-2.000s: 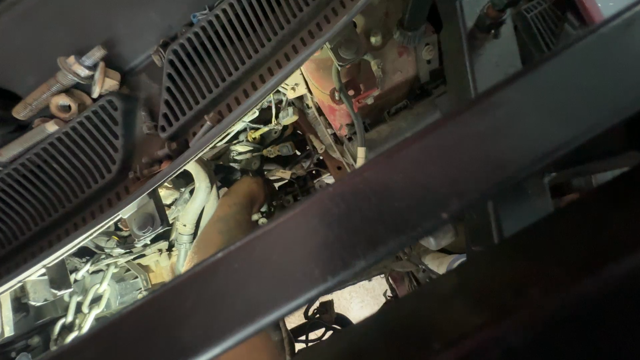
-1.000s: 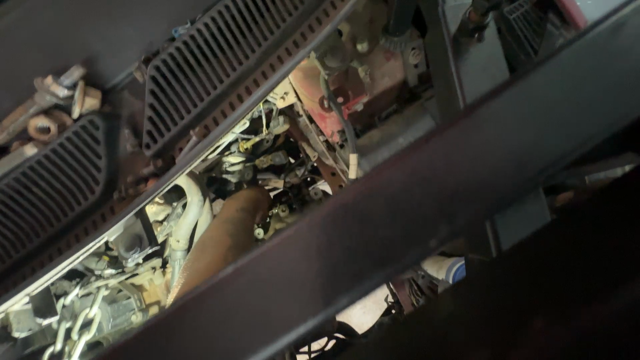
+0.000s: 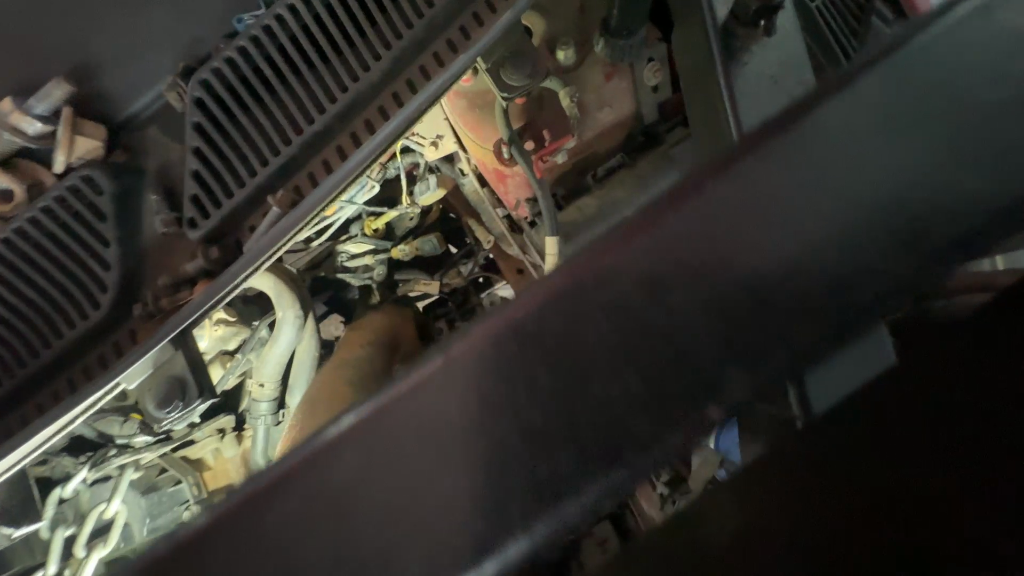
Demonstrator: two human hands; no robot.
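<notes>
A bare forearm, seemingly my left, reaches under a dark bar into a vehicle's engine bay. My left hand is at its far end, among wiring and connectors; its fingers are hidden in shadow, so its hold cannot be told. Beside the arm curves a pale hose with a clamp. Just above the hand lie wire connectors, some with yellow parts. At the right edge, a dim skin-toned shape behind the bar may be my right hand, but it is too dark to be sure.
A slotted black plastic cowl panel runs along the upper left, with loose bolts and nuts lying on it. A metal chain hangs at lower left. A red-painted metal part with a black cable stands beyond the wiring.
The view has shifted somewhat. The forearm stays in the engine bay beside the pale hose, with no plain change in its hold.
</notes>
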